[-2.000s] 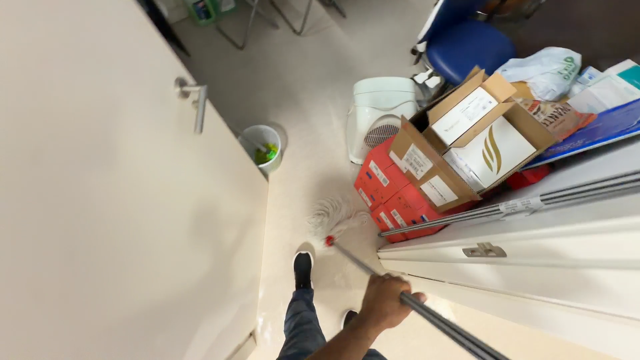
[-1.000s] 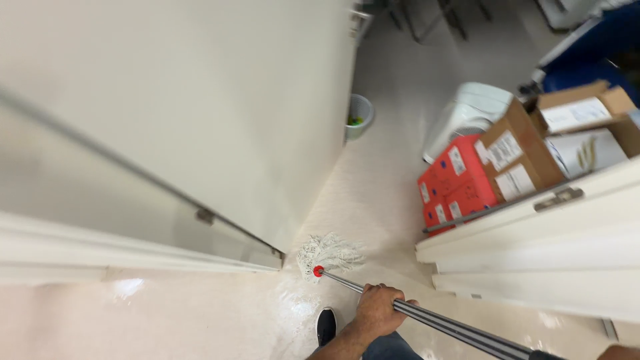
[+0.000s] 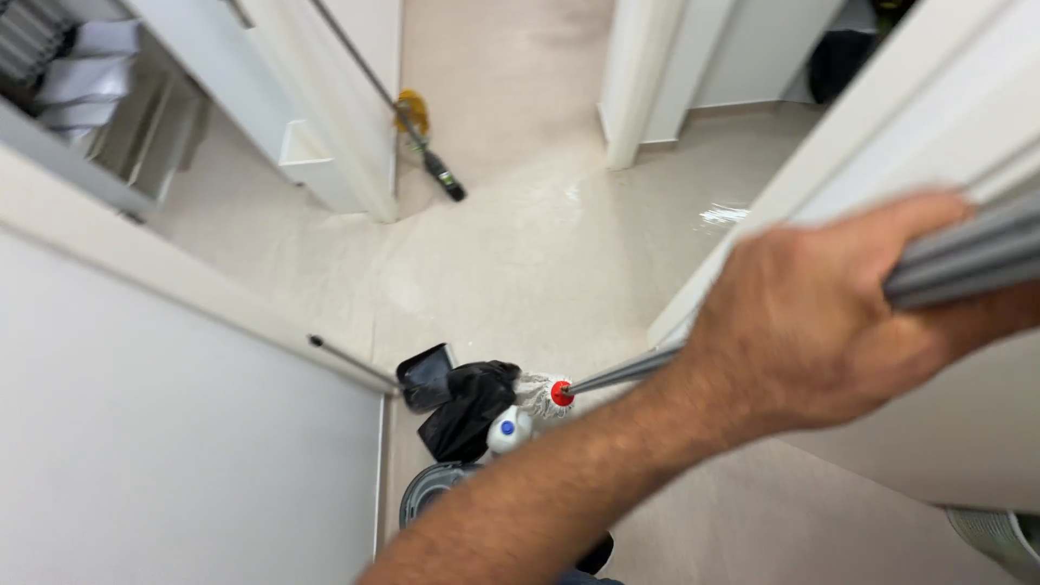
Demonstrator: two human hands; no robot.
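Note:
My left hand (image 3: pixel 812 325) is closed around the grey metal handle (image 3: pixel 975 252) of a mop, its forearm crossing the view from below. At the right edge, a darker strip of skin, apparently part of my right hand (image 3: pixel 995 317), shows beneath the handle; its fingers cannot be made out. Down on the floor, the mop's white string head (image 3: pixel 538 393) with a red socket (image 3: pixel 561 393) lies against a black plastic bag (image 3: pixel 473 406). Close by are a white bottle with a blue cap (image 3: pixel 509 429) and a black dustpan (image 3: pixel 426 378).
A grey round container (image 3: pixel 435 487) stands by the left door (image 3: pixel 162 406). Farther off, a dark pole with a yellow object (image 3: pixel 413 114) leans at a white door frame (image 3: pixel 357 162). Another frame post (image 3: pixel 626 89) rises beyond. A ribbed bin (image 3: pixel 987 532) is at lower right.
The view has swung away from the red boxes and bucket to another doorway. The mop head, earlier on bare floor, is now beside the black bag and bottle. My left hand still grips the handle.

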